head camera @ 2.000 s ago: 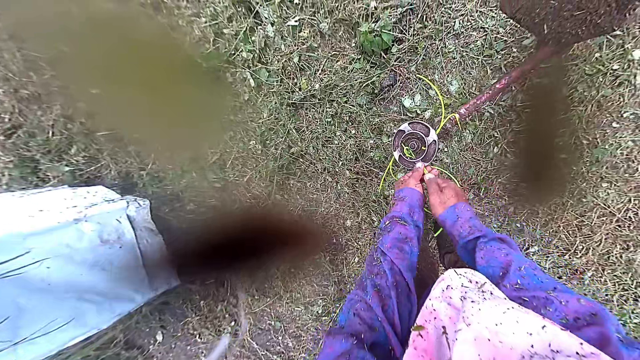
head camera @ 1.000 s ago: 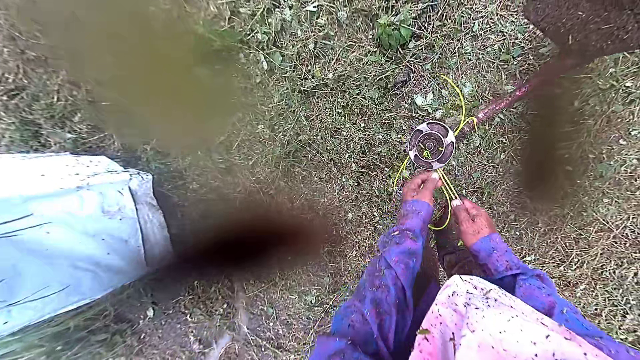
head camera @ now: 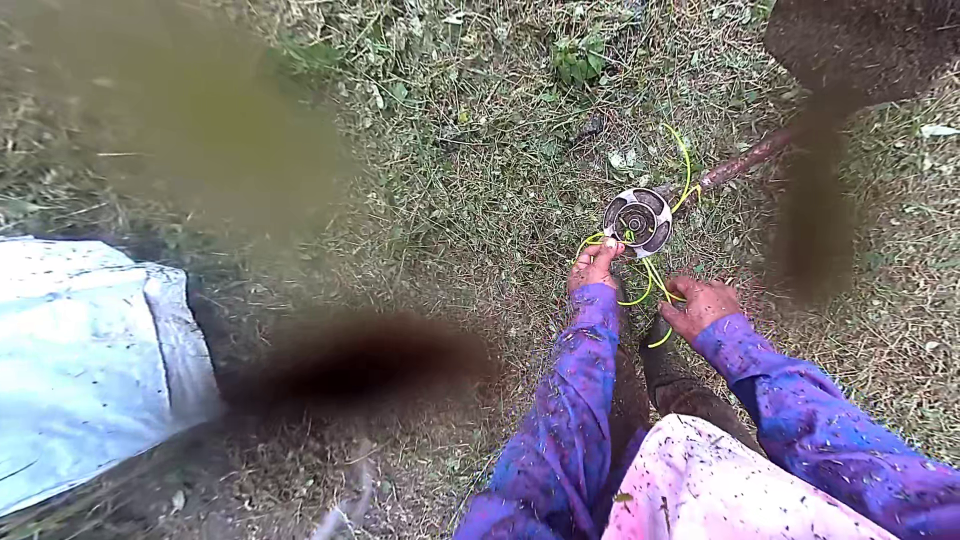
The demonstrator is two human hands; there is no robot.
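A round metal string trimmer head (head camera: 637, 222) faces up at the end of a reddish-brown trimmer shaft (head camera: 746, 159). Yellow-green trimmer line (head camera: 685, 161) loops out on several sides of the head. My left hand (head camera: 595, 266) grips the head's lower left rim, thumb on top, with line bunched beside the fingers. To the lower right, my right hand (head camera: 699, 304) has thumb and forefinger at the strands of line hanging below the head, pinched around them. Part of the shaft is behind a dark blur.
Cut grass (head camera: 465, 187) covers the ground. A white sheet or sack (head camera: 82, 360) lies at the left. The dark trimmer guard (head camera: 862, 45) is at the upper right. My booted legs (head camera: 686, 382) stand below the head. Dark and greenish blurs hide parts of the view.
My hands were close together just below the head two seconds ago. The right hand has moved away to the right, and the left is now at the head's lower left rim.
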